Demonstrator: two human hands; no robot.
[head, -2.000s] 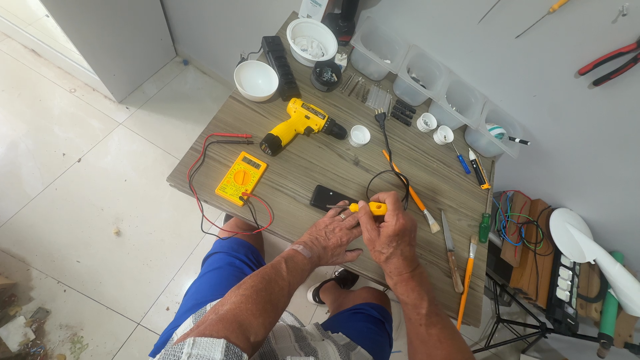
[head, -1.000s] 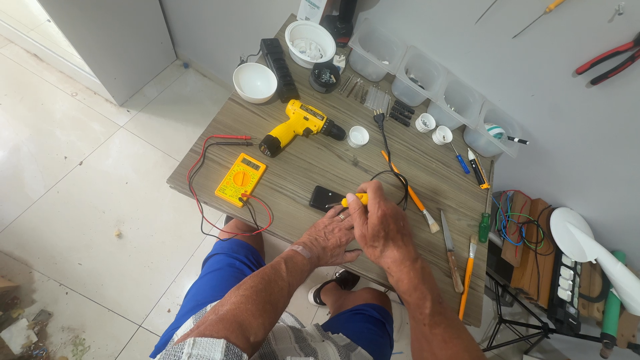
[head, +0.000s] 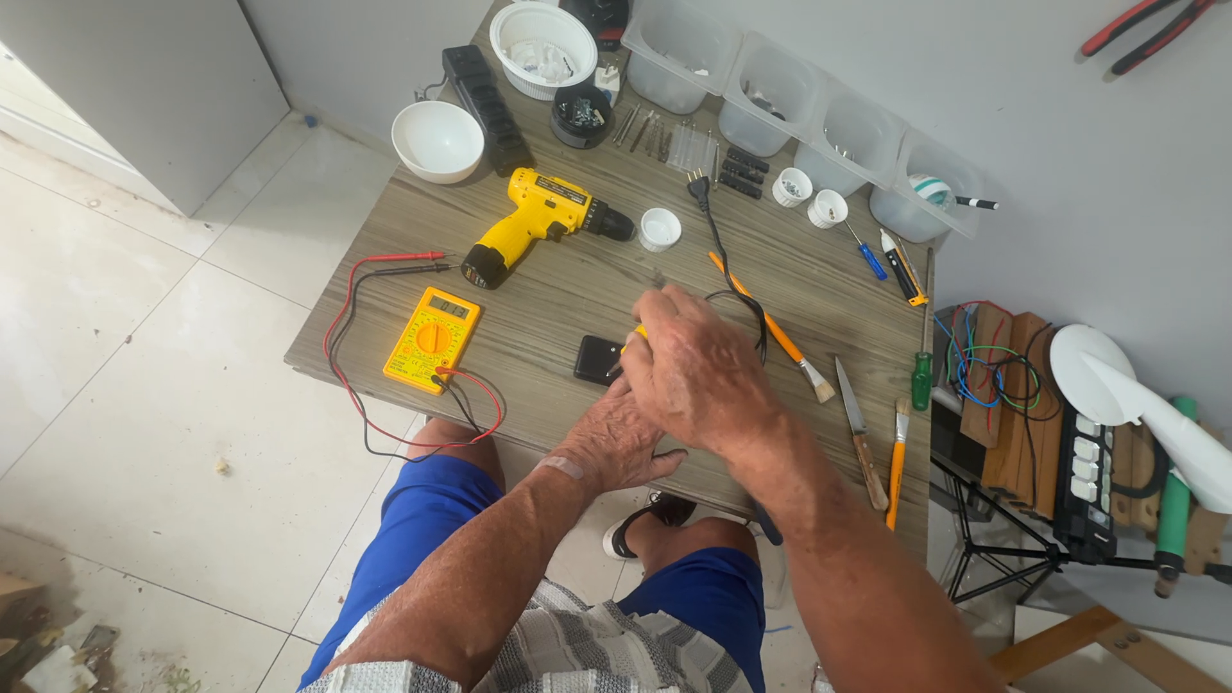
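A small black plastic case (head: 597, 359) lies on the wooden table by its front edge. My left hand (head: 616, 438) rests against the near side of the case, fingers over part of it. My right hand (head: 698, 366) is closed around a yellow-handled screwdriver (head: 641, 332), whose thin metal shaft slants down to the case; most of the handle is hidden by my fingers. A black power cord with plug (head: 700, 189) runs down behind my right hand. Where its other end goes is hidden.
Left of my hands lie a yellow multimeter (head: 433, 339) with red and black leads and a yellow cordless drill (head: 539, 217). A brush (head: 784, 339), a knife (head: 859, 433) and a second brush (head: 897, 462) lie right. Clear plastic bins (head: 765, 96) line the wall.
My right hand has tilted and turned over the screwdriver, covering more of its yellow handle than before. The left hand has stayed by the black case.
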